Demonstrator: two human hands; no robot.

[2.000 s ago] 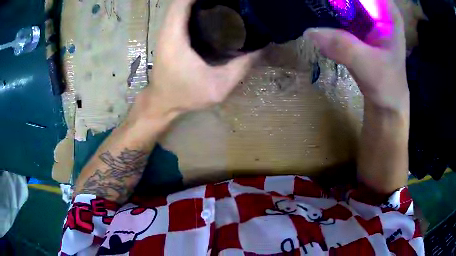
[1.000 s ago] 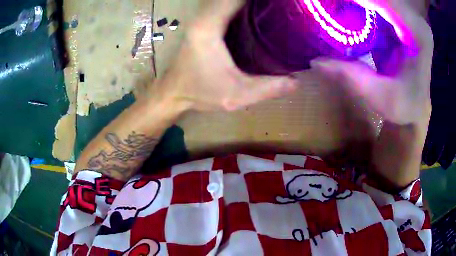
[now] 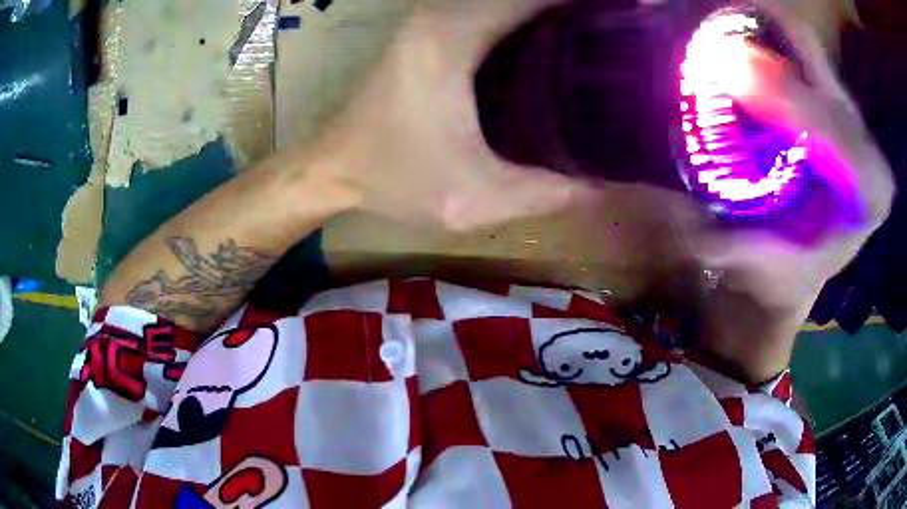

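A dark cylindrical unit [image 3: 587, 94] lies sideways between my hands above the cardboard mat [image 3: 169, 89]. Its right end carries a glaring pink and purple light ring [image 3: 746, 129]. My left hand [image 3: 428, 139] grips the dark left end, thumb along the near side. My right hand [image 3: 796, 229] is closed around the lit end and is partly washed out by the glare. Whether the unit is one piece or a core inside a shell cannot be told.
The green surface [image 3: 40, 179] shows at the left, beyond the torn cardboard edge. Small black scraps [image 3: 289, 22] lie on the cardboard at the upper left. A dark cluster of round shells [image 3: 860, 288] is at the right. A black crate [image 3: 875, 447] shows at the lower right.
The unit has come nearer my body and its lit ring now faces more toward the right and up. Both hands moved with it and still hold it. The cardboard has shifted left and up in view.
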